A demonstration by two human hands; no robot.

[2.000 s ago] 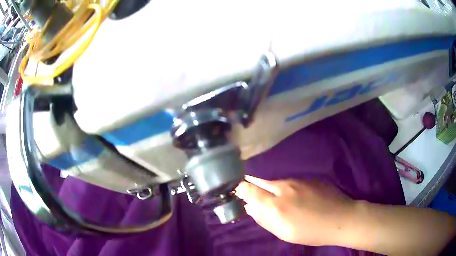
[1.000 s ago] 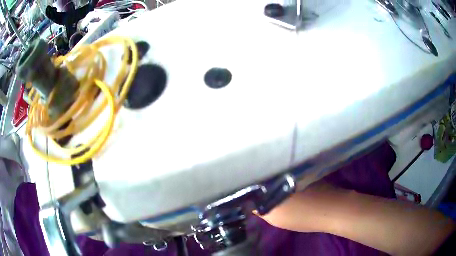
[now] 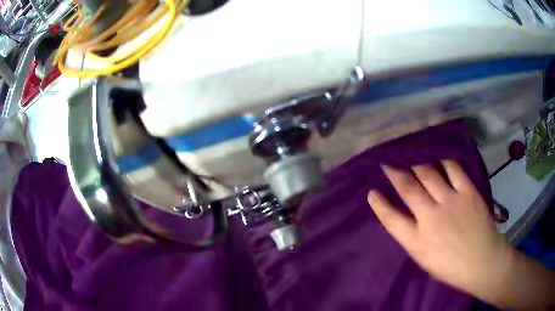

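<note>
The purple cloth (image 3: pixel 328 255) lies spread under the sewing machine head and runs to both sides and the near edge, with small puckers below the tension knob. The white sewing machine (image 3: pixel 243 67) with a blue stripe crosses the view; its tension assembly (image 3: pixel 292 176) and shiny curved guard (image 3: pixel 100 182) face me. The needle area is hidden behind these parts. My right hand (image 3: pixel 447 225) lies on the cloth right of the tension assembly, palm down, fingers spread. My left hand is not in view.
Yellow cord (image 3: pixel 122 54) is coiled around a dark post on the machine. A red tray (image 3: pixel 36 85) stands behind left. At right are a dark rod with a dark red ball (image 3: pixel 516 149), a pink handle end (image 3: pixel 500 212) partly hidden, and a green packet (image 3: pixel 540 149).
My right hand has moved right, out from behind the machine head, and its fingers are now spread on the cloth. The view has tipped down again after showing the machine's top.
</note>
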